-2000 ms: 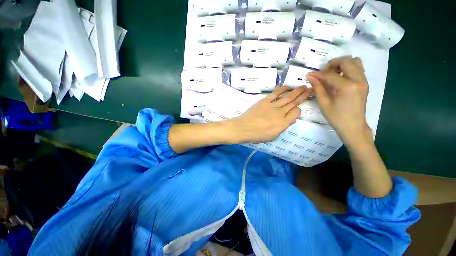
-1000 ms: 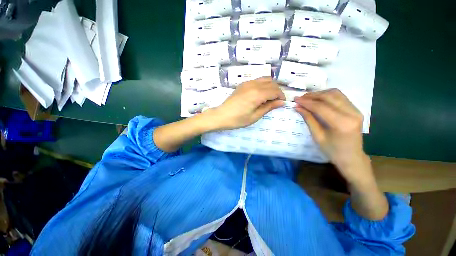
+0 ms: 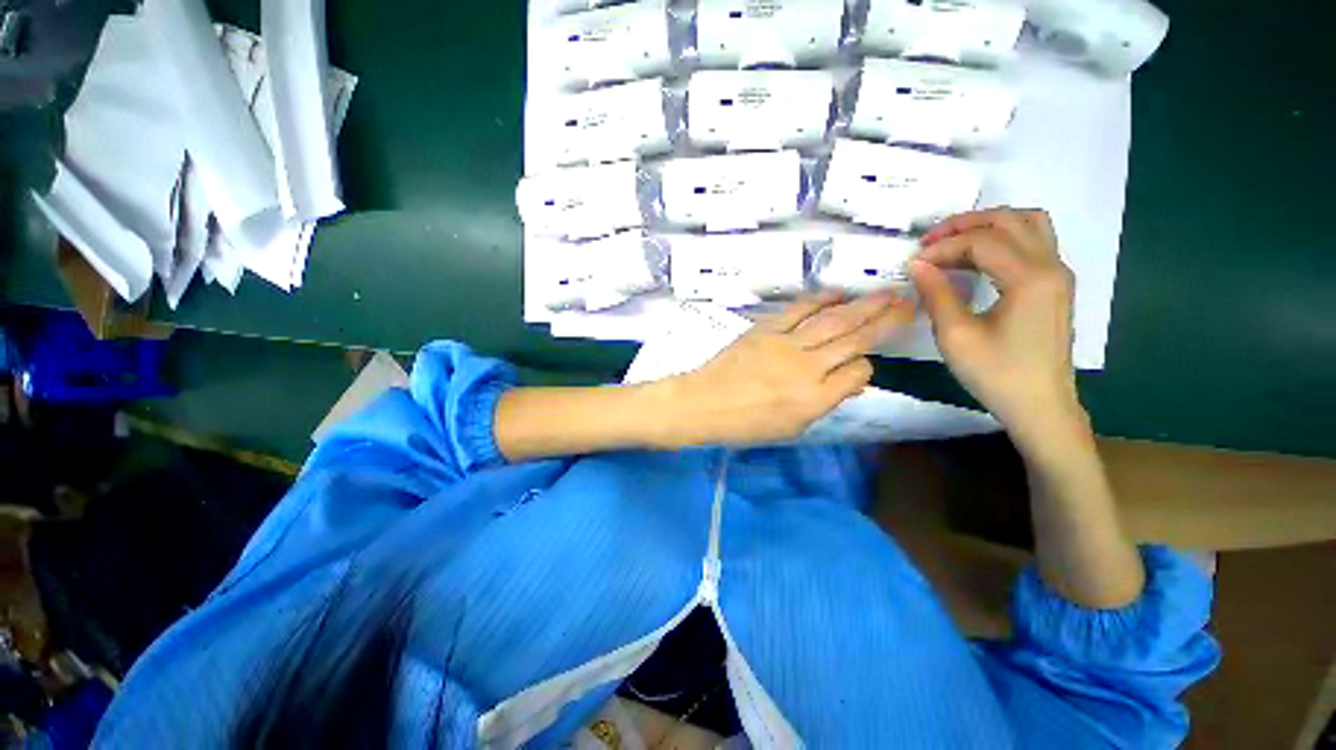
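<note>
Wrapped white cylinders (image 3: 758,109) with small dark print lie in rows on a white backing sheet (image 3: 1058,161). My left hand (image 3: 769,378) lies palm down, its fingertips at the near edge of the right cylinder in the nearest row (image 3: 867,265). It covers part of a label sheet (image 3: 894,416) that curls at the bench edge. My right hand (image 3: 1004,301) has thumb and index fingertip together at that cylinder's right end. Whether a label is between them is too small to tell.
A loose pile of white curled papers (image 3: 198,139) lies at the far left of the dark-green bench (image 3: 425,176). One cylinder (image 3: 1102,30) lies apart, slanted, at the top right. A blue object (image 3: 95,356) is below the bench at left. Brown board (image 3: 1231,495) is at lower right.
My hands have moved from the label sheet to the nearest row's right cylinder, my right hand upward. The label sheet has slipped lower and shows less. The rows of cylinders appear lower in the picture.
</note>
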